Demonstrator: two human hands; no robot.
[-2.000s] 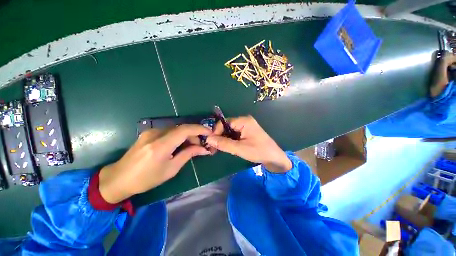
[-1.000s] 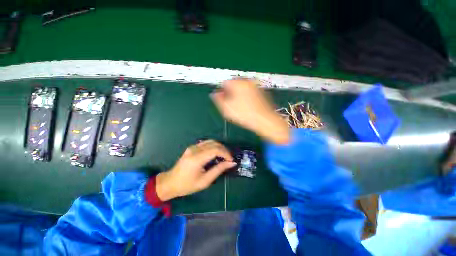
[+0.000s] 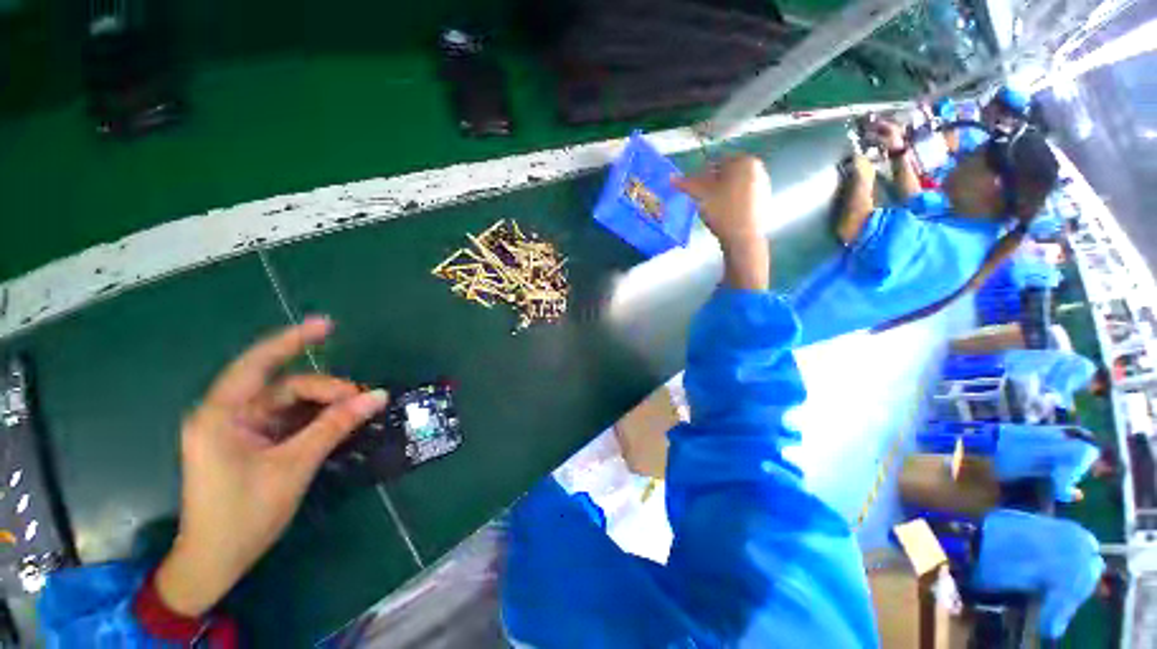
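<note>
A black open phone body [image 3: 362, 459] lies on the green bench, its mainboard with a bright square [image 3: 424, 422] at the right end. My left hand [image 3: 254, 444] is over its left part, index finger raised, thumb and another finger close together at the board's edge. A tiny orange spot shows at those fingertips; I cannot tell if they hold it. My right hand [image 3: 733, 209] is raised at the right side of the blue parts bin [image 3: 634, 222], fingers curled and blurred; whether it holds anything is hidden. A pile of cream flex parts [image 3: 508, 273] lies beyond the phone.
A waiting phone [image 3: 28, 507] is cut off at the left edge. A worn white rail [image 3: 190, 241] separates the bench from the conveyor with blurred phones [image 3: 476, 89]. A cardboard box [image 3: 653, 431] is below the bench edge. Another worker's blue sleeve [image 3: 869, 266] is at right.
The view has swung right. My right hand has moved from near the white rail, left of the pile, over to the blue bin. My left hand stays at the phone, its index finger now raised.
</note>
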